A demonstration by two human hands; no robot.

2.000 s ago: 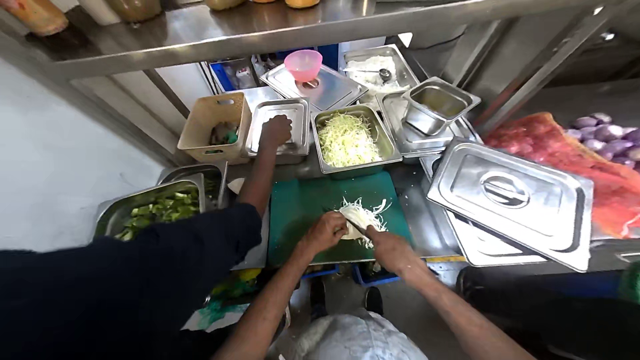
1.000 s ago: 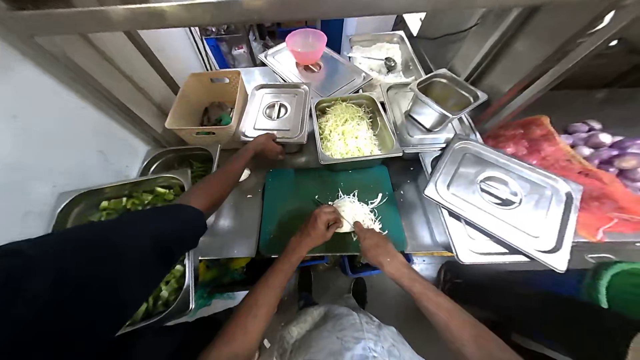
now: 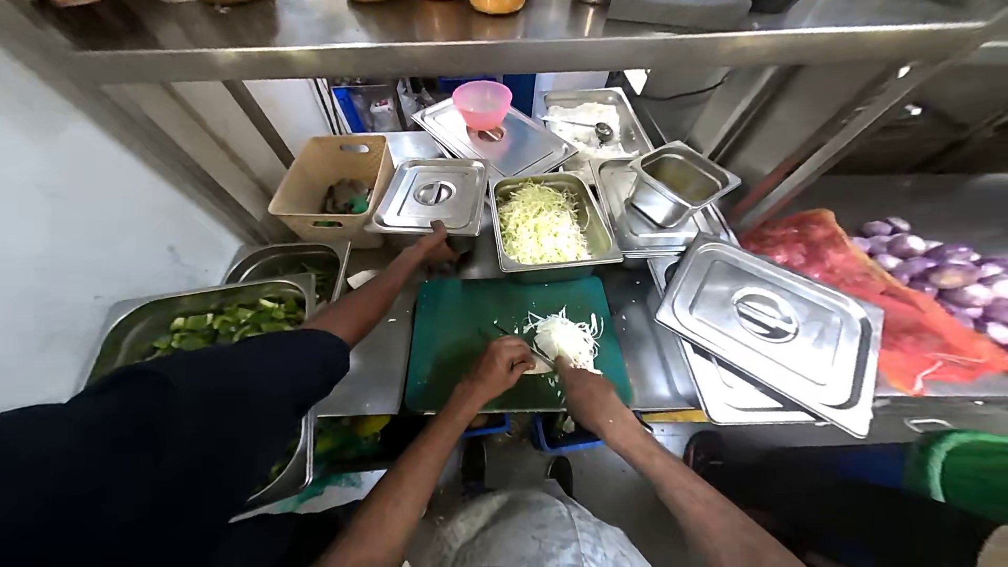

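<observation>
My left hand (image 3: 502, 365), fingers curled, holds a small pale piece of vegetable (image 3: 539, 367) on the green cutting board (image 3: 457, 331). My right hand (image 3: 587, 394) is closed around a knife whose handle is hidden; the thin dark blade (image 3: 543, 356) points up and left past my left fingertips. Against my right fingers lies a loose heap of white shredded vegetable, probably cabbage (image 3: 568, 339). Behind the board stands a steel pan of pale green shreds (image 3: 542, 224). Left of that pan, a co-worker's hand (image 3: 438, 246) is at the front edge of a lidded steel container (image 3: 433, 195).
The co-worker's arm (image 3: 370, 303) crosses the counter at left, over a pan of chopped green vegetable (image 3: 224, 323). Steel lids (image 3: 787, 331) overhang the front edge at right, near a red mesh bag (image 3: 850, 291) and purple onions (image 3: 957, 276). A steel shelf (image 3: 472, 59) spans above.
The co-worker's hand has moved from the top of the lidded container to its front edge. Both my hands stay at the white shreds on the board.
</observation>
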